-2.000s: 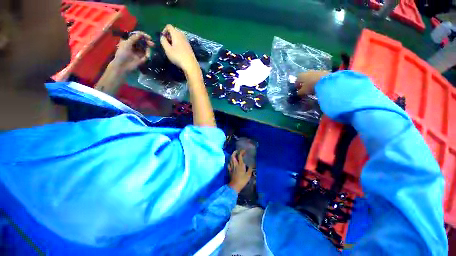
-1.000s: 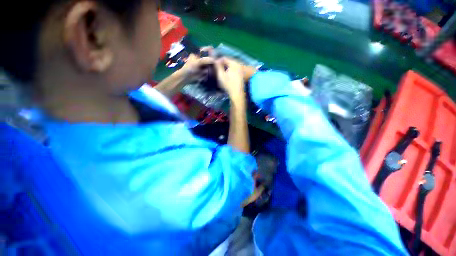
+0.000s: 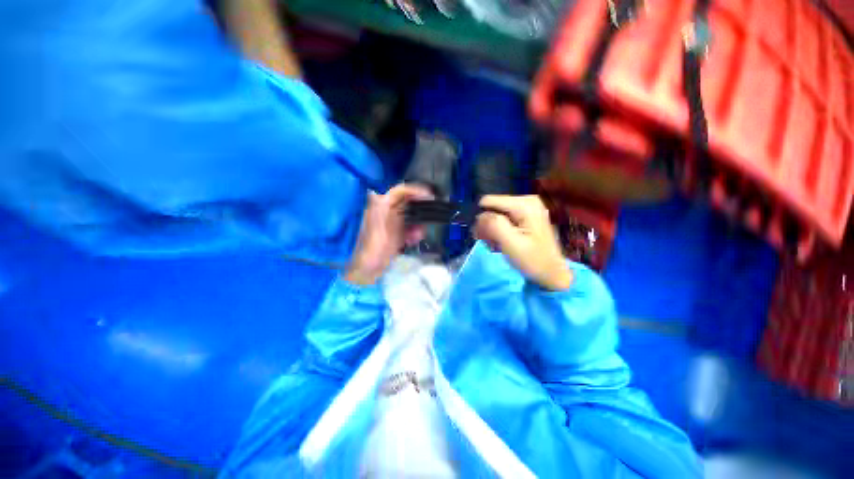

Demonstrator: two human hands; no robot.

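Note:
My left hand (image 3: pixel 379 234) and my right hand (image 3: pixel 526 236) are close together above my lap, both blurred. A black strap-like strip (image 3: pixel 435 212) runs between them, with its left end in my left fingers and its right end at my right fingertips. Whether a watch head is in my fingers cannot be told. An orange-red tray (image 3: pixel 749 103) stands at the upper right with a dark watch (image 3: pixel 694 79) lying across it.
A neighbour's blue sleeve and body (image 3: pixel 159 140) fill the upper left. The green bench edge (image 3: pixel 449 35) and part of a clear plastic bag (image 3: pixel 510 14) show at the top. A lower red tray (image 3: pixel 590 224) with dark parts is right of my hands. Blue floor lies below.
The view has tilted down. My right hand has come back from the neighbour's bag area to my lap. Both hands now meet at a black strip.

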